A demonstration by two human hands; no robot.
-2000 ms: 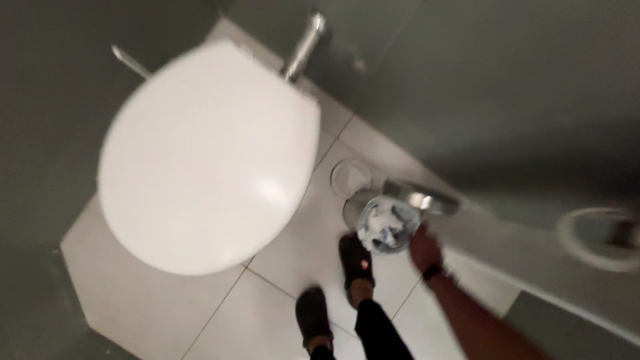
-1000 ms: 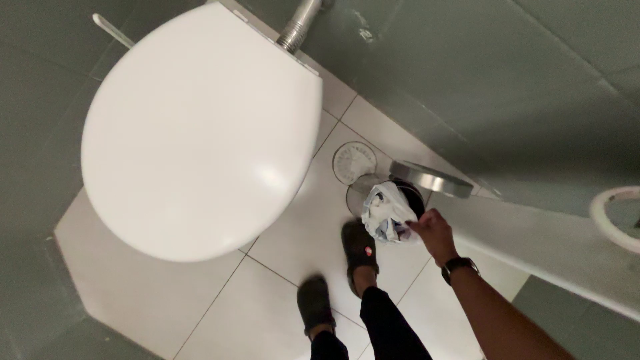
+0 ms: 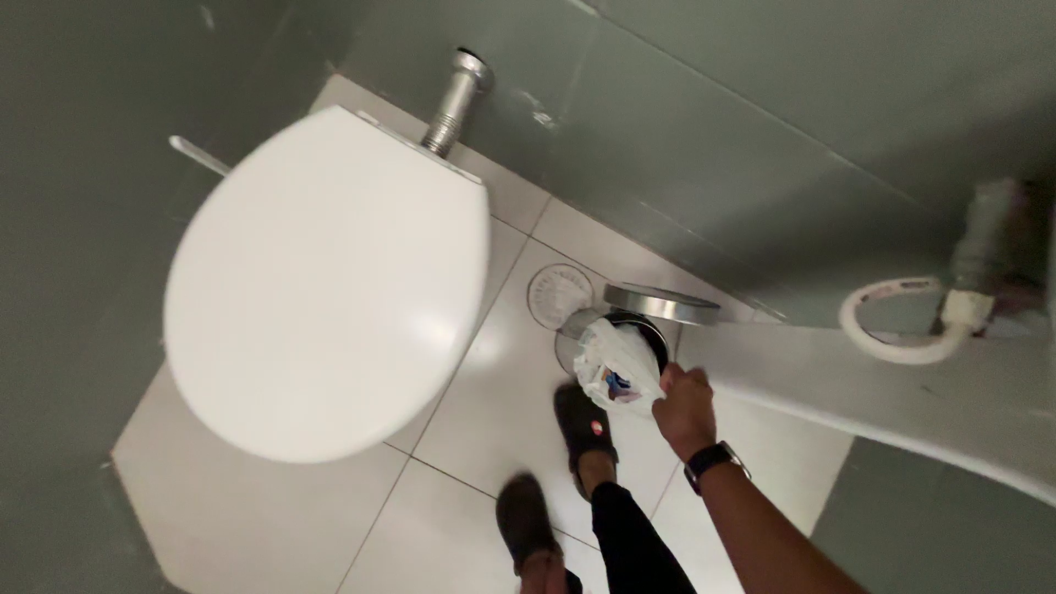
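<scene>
My right hand, with a dark watch on its wrist, reaches in from the lower right. Its fingers pinch the edge of a white plastic bag that holds some crumpled waste. The bag bulges over the mouth of a round waste bin with a dark rim, whose lower part is largely hidden. A round metal lid stands tilted up behind the bin. My left hand is not in view.
A white toilet lid fills the left, with a metal pipe behind it. A round floor drain lies beside the bin. Two dark clogs stand on pale tiles. A white hose curves at the right, near a pale ledge.
The bag's coloured contents show more plainly now. My right hand is still at the bag's edge, and the bin lid is still tilted up. The view has shifted.
</scene>
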